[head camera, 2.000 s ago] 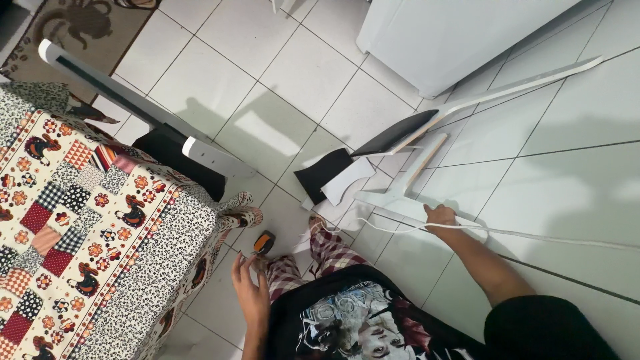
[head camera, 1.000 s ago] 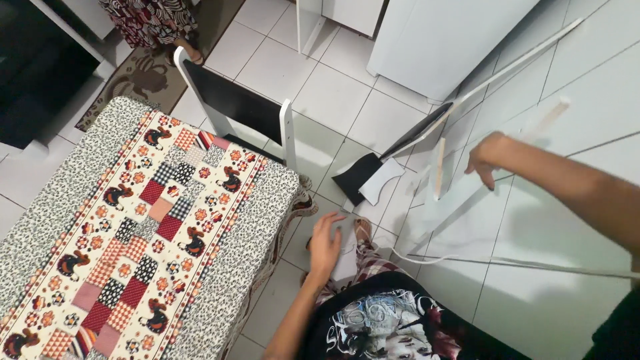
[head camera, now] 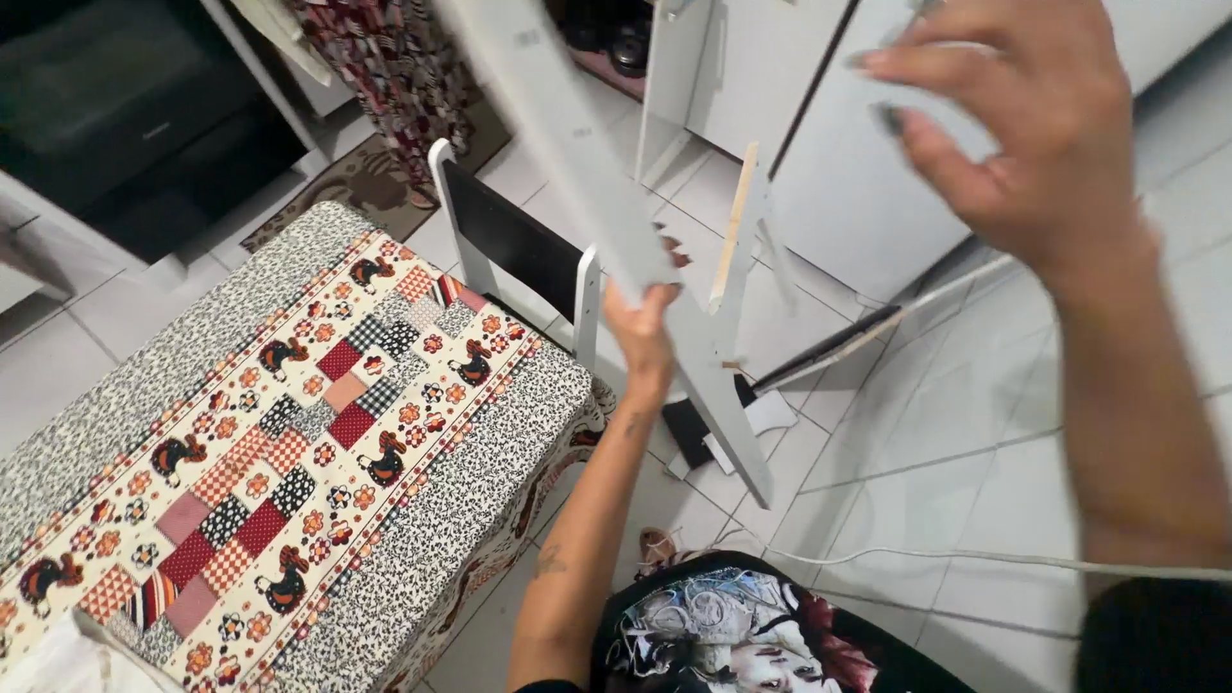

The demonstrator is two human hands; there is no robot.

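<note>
My left hand point(head camera: 643, 332) is closed around a long white wooden furniture part point(head camera: 616, 212), held at a slant in front of me beside the table. A crosspiece with a bare wood edge point(head camera: 736, 226) juts up from its right side. Raised at the upper right, my right hand point(head camera: 1020, 125) has its fingers apart and holds nothing; it is blurred. Below the white part, a black panel point(head camera: 685, 435) and a white piece point(head camera: 770, 412) lie on the tiled floor.
A table with a patterned tablecloth point(head camera: 520, 404) fills the left. A black-and-white chair point(head camera: 515, 245) stands behind it. Another person in a patterned garment point(head camera: 385, 77) stands beyond. A long dark-and-white part point(head camera: 837, 346) leans near a white appliance point(head camera: 866, 192). A white cable point(head camera: 924, 553) crosses right.
My left hand, empty one second ago, now grips the white part, which is raised off the floor. My right hand held it two seconds ago and is now away from it, higher up.
</note>
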